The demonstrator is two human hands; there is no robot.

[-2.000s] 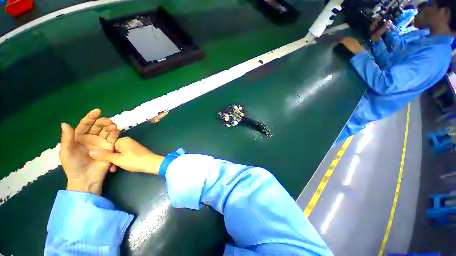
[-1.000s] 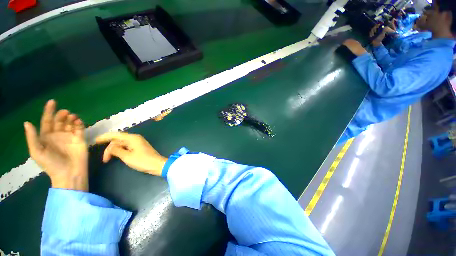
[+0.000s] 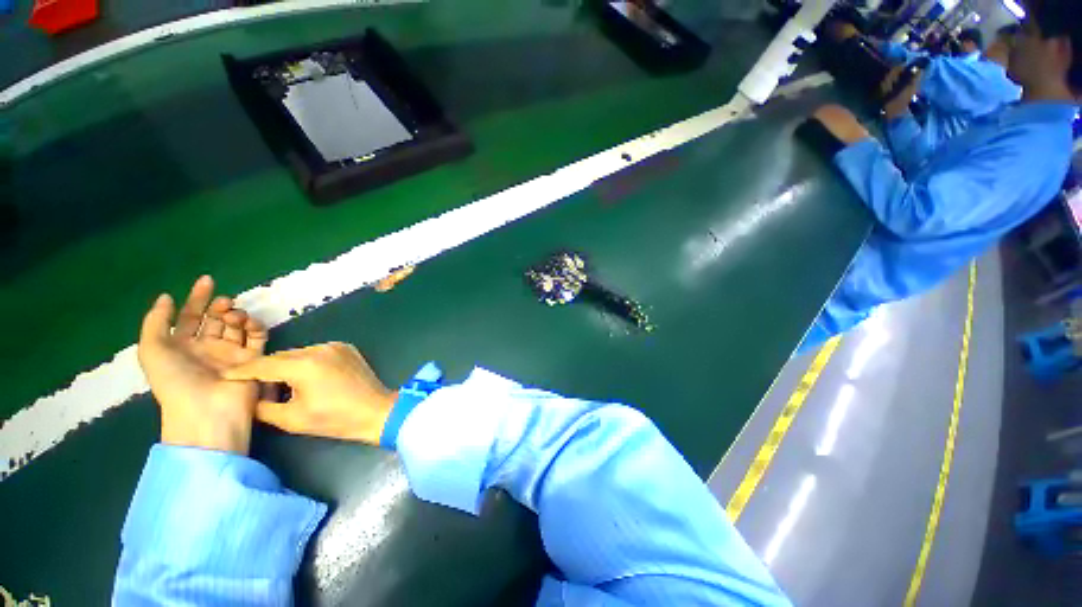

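My left hand point(image 3: 204, 370) is palm up at the left, over the bench edge and white rail, fingers slightly curled, with nothing visible in it. My right hand point(image 3: 320, 391), with a blue wrist band point(image 3: 412, 403), reaches across and its fingertips touch the left palm. Whether they pinch something small cannot be seen. A module pile point(image 3: 558, 278), small, dark and glittering, lies on the bench to the right, with a black tail point(image 3: 617, 311) spreading from it. An open tablet unit point(image 3: 347, 116) lies in a black assembly tray point(image 3: 392, 165) beyond the rail.
The green conveyor belt point(image 3: 522, 131) runs beyond the worn white rail point(image 3: 475, 219). Another black tray point(image 3: 655, 36) is farther along it. A red object point(image 3: 64, 14) is at top left. Pale pieces point(image 3: 21, 598) show at bottom left. A person in a blue smock point(image 3: 949, 196) sits at right.
My left hand moved left, away from my right hand, then came back; the right fingertips touch the palm again. The tablet tray has shifted slightly left in the picture.
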